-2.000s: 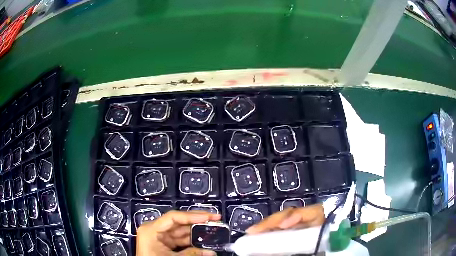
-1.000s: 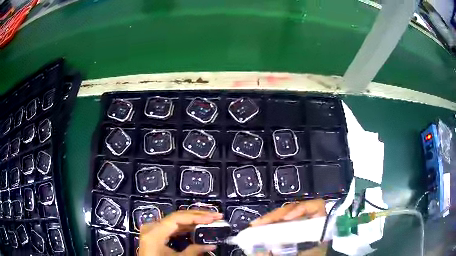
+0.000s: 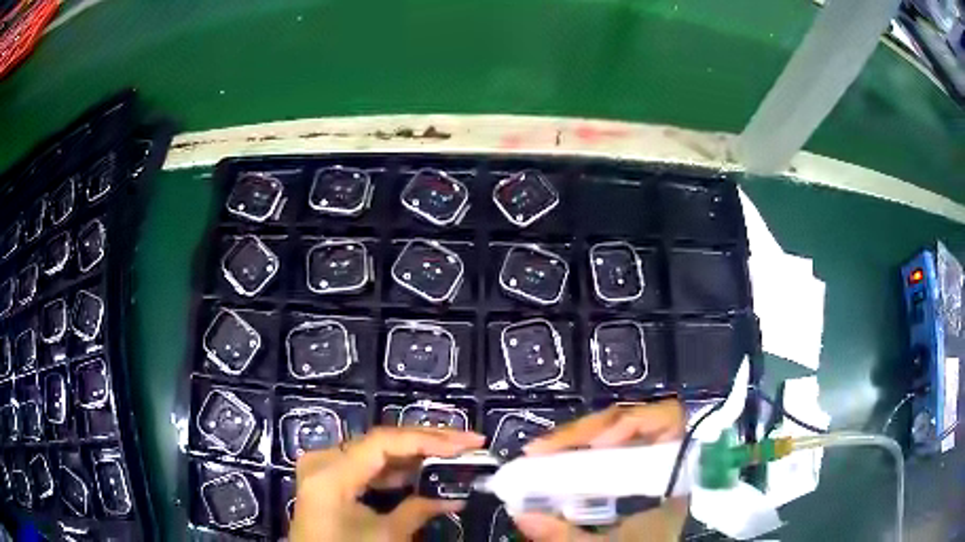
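My left hand (image 3: 365,485) holds a smartwatch housing (image 3: 457,477) between thumb and fingers above the tray's lower part. The housing is dark with a shiny rim and is seen tilted. My right hand (image 3: 624,434) holds a white glue dispensing syringe (image 3: 603,479), lying nearly level. The syringe's front end is at the housing's right side; its tip is too blurred to tell if it touches. A green adapter (image 3: 722,459) is at the syringe's rear. Under my hands lies a black blister tray (image 3: 707,277) with rows of housings in square pockets.
A second filled black tray (image 3: 119,228) lies at far left. White wiping paper (image 3: 788,318) is right of the main tray. A clear air hose (image 3: 862,438) curves from the adapter. A blue controller (image 3: 924,339) with a lit red switch is at right. A pale post (image 3: 813,90) rises behind.
The view has shifted, so the trays appear higher. The housing is now tilted, showing less of its face than two seconds ago. Both hands keep their holds, the syringe tip staying beside the housing.
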